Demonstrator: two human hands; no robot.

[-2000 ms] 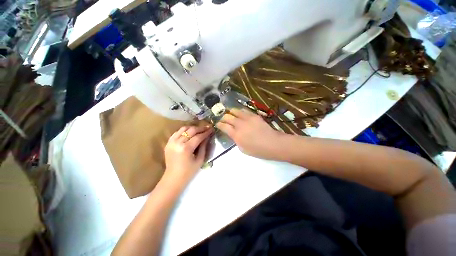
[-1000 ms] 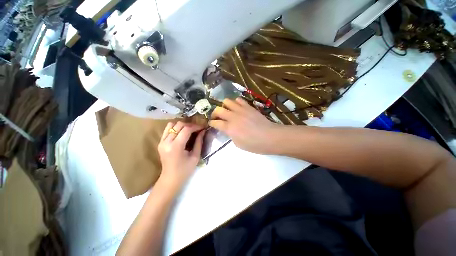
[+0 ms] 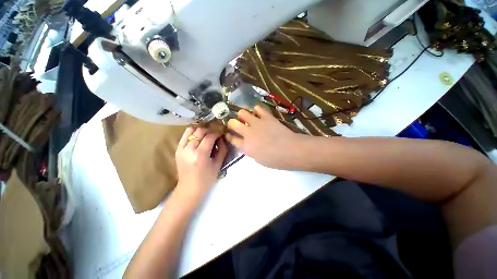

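Observation:
A tan-brown fabric panel (image 3: pixel 143 158) lies flat on the white table, its right edge under the head of the white sewing machine (image 3: pixel 218 32). My left hand (image 3: pixel 199 158), with a ring on one finger, pinches the panel's edge just below the needle area. My right hand (image 3: pixel 264 136) lies beside the cream disc (image 3: pixel 220 110), fingertips bent down at the edge of the work. What the right fingertips hold is hidden. The needle and presser foot are mostly hidden behind the disc and fingers.
A fan of brown zippers (image 3: pixel 327 65) with gold lines lies right of the needle, with red snips (image 3: pixel 280 102) on it. A black cable (image 3: pixel 400 73) crosses the table. A second zipper pile (image 3: pixel 463 30) is far right. Stacked panels (image 3: pixel 22 229) and a tied bundle (image 3: pixel 24 122) are at left.
The view has shifted, so the machine head sits further left and higher than two seconds ago. Both hands stay close together at the needle area, with only small finger shifts.

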